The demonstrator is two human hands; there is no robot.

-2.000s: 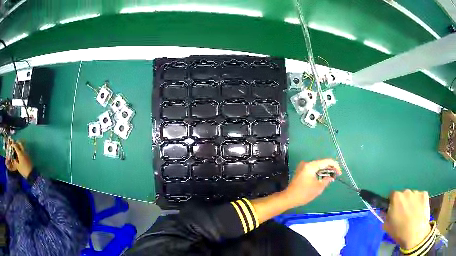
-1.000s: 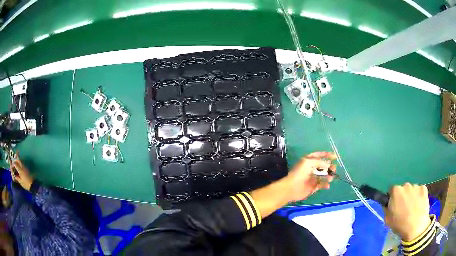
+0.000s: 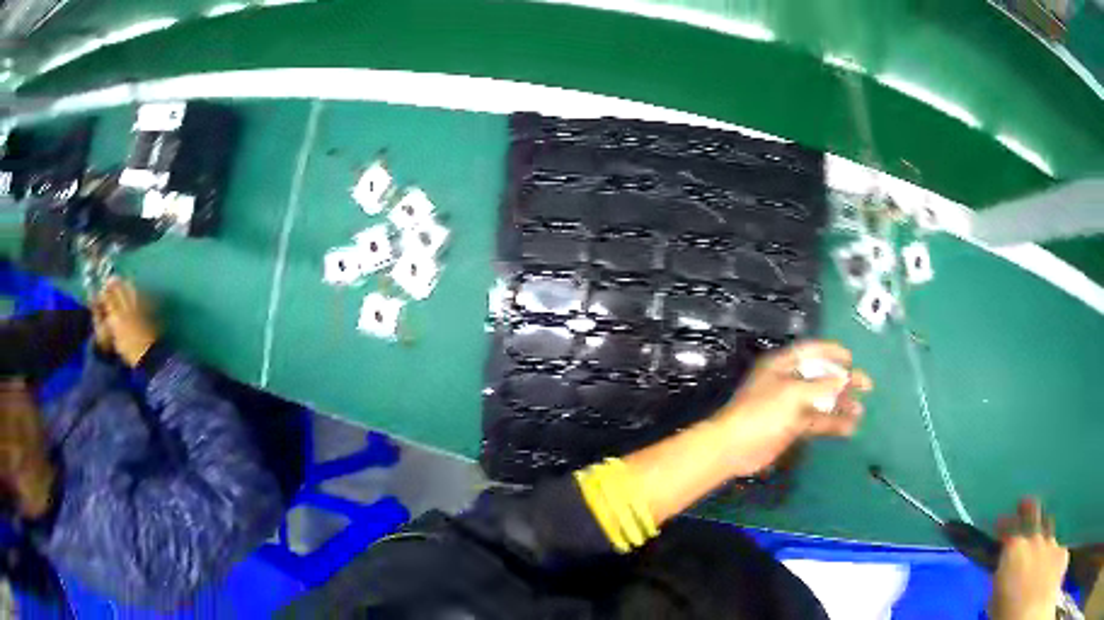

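My left hand holds a small pale wired module in its fingers above the lower right part of the black blister tray. My right hand is at the lower right, partly cut by the bottom edge, closed around the black handle of a long-tipped tool. The tool's thin dark shaft points up and left, apart from the module. Several square modules with dark round centres lie left of the tray, and several more lie to its right. The picture is blurred.
A clear hose hangs down between my hands. A neighbouring worker's hand and blue sleeve are at the left, near a black boxy fixture. A blue bin with whitish contents is below the bench edge. A green shelf crosses the top.
The view has swung left, so the tray and modules appear further right. The tool tip has come away from the module. My left hand has moved with the module towards the tray.
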